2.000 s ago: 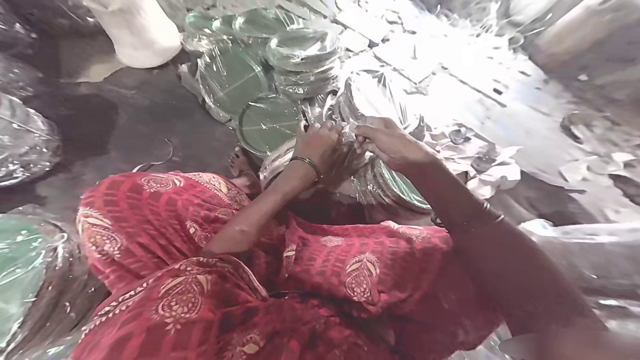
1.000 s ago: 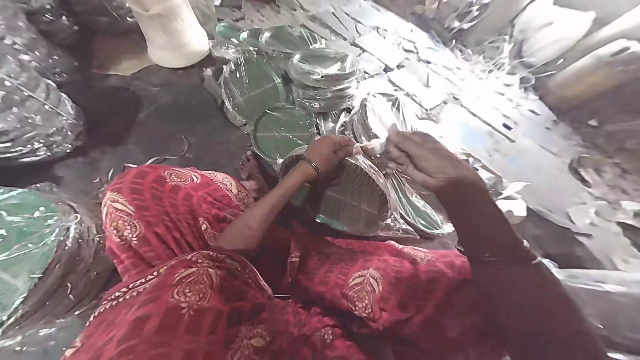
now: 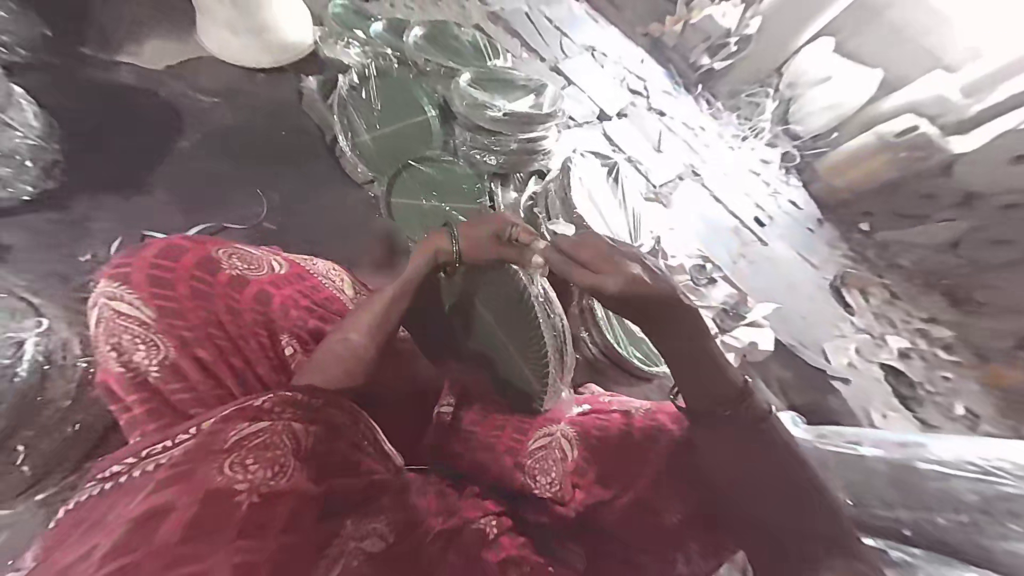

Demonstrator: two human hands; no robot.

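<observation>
My left hand (image 3: 498, 238), with bangles at the wrist, and my right hand (image 3: 604, 264) meet at the fingertips in the middle of the view. Between them they pinch the plastic wrap at the upper edge of a round green pack (image 3: 512, 328). This pack stands tilted over my lap, its ribbed rim in clear plastic. Another wrapped green pack (image 3: 628, 336) lies partly hidden under my right forearm. Just beyond my left hand is a flat green round pack (image 3: 436, 192). What exactly the fingertips hold is too small to tell.
Wrapped round packs (image 3: 508, 100) are piled ahead, beside a larger green one (image 3: 388, 120). A white container (image 3: 256, 28) stands at the upper left. Scraps (image 3: 748, 324) litter the floor to the right. Plastic-covered stacks (image 3: 36, 384) sit at the left edge, and a plastic-covered bundle (image 3: 920, 472) at the lower right.
The tilted pack under my hands now shows its green face and wrapped rim more side-on than a second ago. My fingertips stay together at its upper edge.
</observation>
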